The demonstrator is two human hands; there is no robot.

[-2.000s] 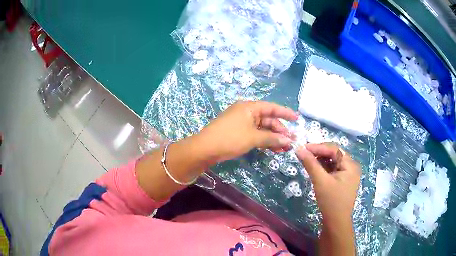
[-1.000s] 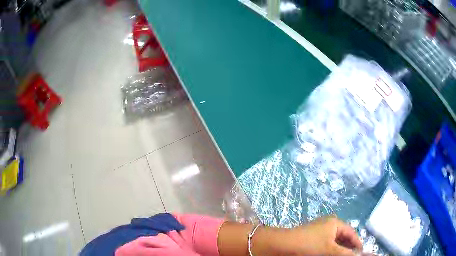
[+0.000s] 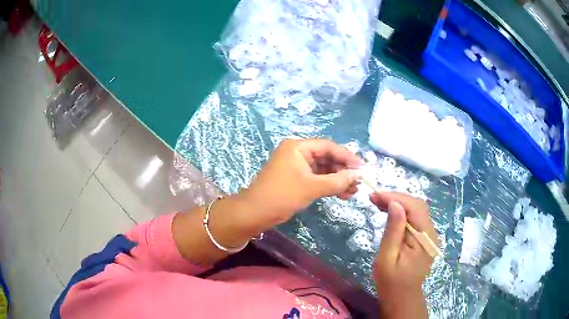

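My left hand (image 3: 299, 177) pinches a small white part between thumb and fingertips above the loose pile; the part is mostly hidden by the fingers. My right hand (image 3: 405, 240) holds a thin tan stick (image 3: 424, 242) like a pencil, its tip at the left fingertips. Small round white housings (image 3: 343, 213) lie loose on a crinkled clear plastic sheet (image 3: 218, 134) under and around the hands. A clear tub (image 3: 421, 132) heaped with white pieces stands just beyond the hands, to the right.
A large clear bag of white parts (image 3: 299, 47) lies beyond my left hand. A blue bin (image 3: 458, 78) with scattered white pieces is at upper right. A heap of frosted white pieces (image 3: 524, 249) and a white slip (image 3: 472, 240) lie at right. A red stool (image 3: 56, 53) stands on the floor.
The view swung left toward the floor, then came back to the work. The tan stick now shows clearly in my right hand, its tip at my left fingertips.
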